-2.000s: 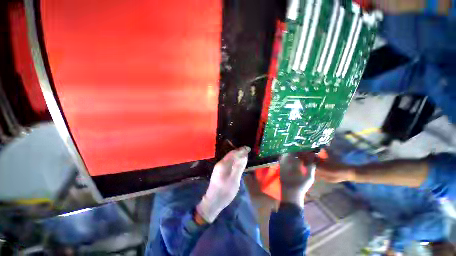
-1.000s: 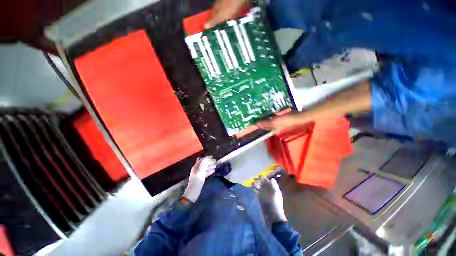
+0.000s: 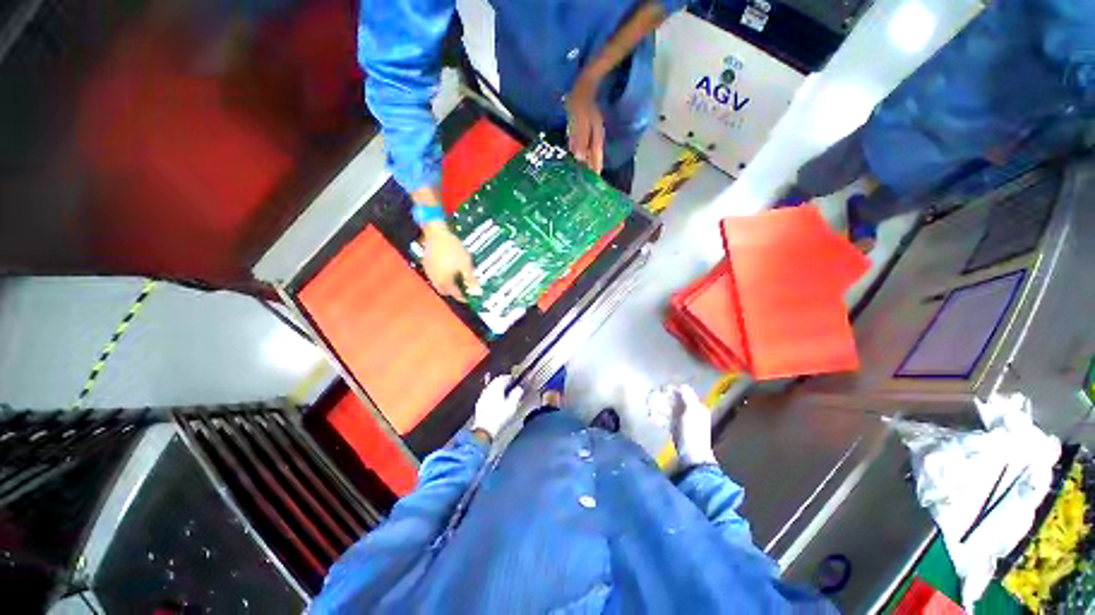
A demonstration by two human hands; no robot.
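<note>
A green circuit board point(image 3: 534, 228) lies partly over a red sheet point(image 3: 480, 156) on the dark cart top point(image 3: 414, 228). Another person's hands touch the board at its lower left and upper right. A second red sheet point(image 3: 390, 327) lies on the cart's left part. My left hand point(image 3: 494, 406), in a white glove, is at the cart's near edge; whether its fingers close on the edge is unclear. My right hand point(image 3: 684, 421), in a white glove, is low in front of me, away from the cart and seemingly empty, its fingers a little blurred.
Several red sheets point(image 3: 793, 294) are stacked askew right of the cart. A white AGV point(image 3: 726, 99) stands behind. A slotted black rack point(image 3: 270, 481) is at lower left. A crumpled white bundle point(image 3: 991, 475) and yellow pieces point(image 3: 1054, 541) are at lower right. Another blue-coated person point(image 3: 973, 108) is at upper right.
The board has been turned, so its white rows now point towards the cart's near left. The other person's hands have moved around it. The view has swung back, showing the AGV and yellow pieces.
</note>
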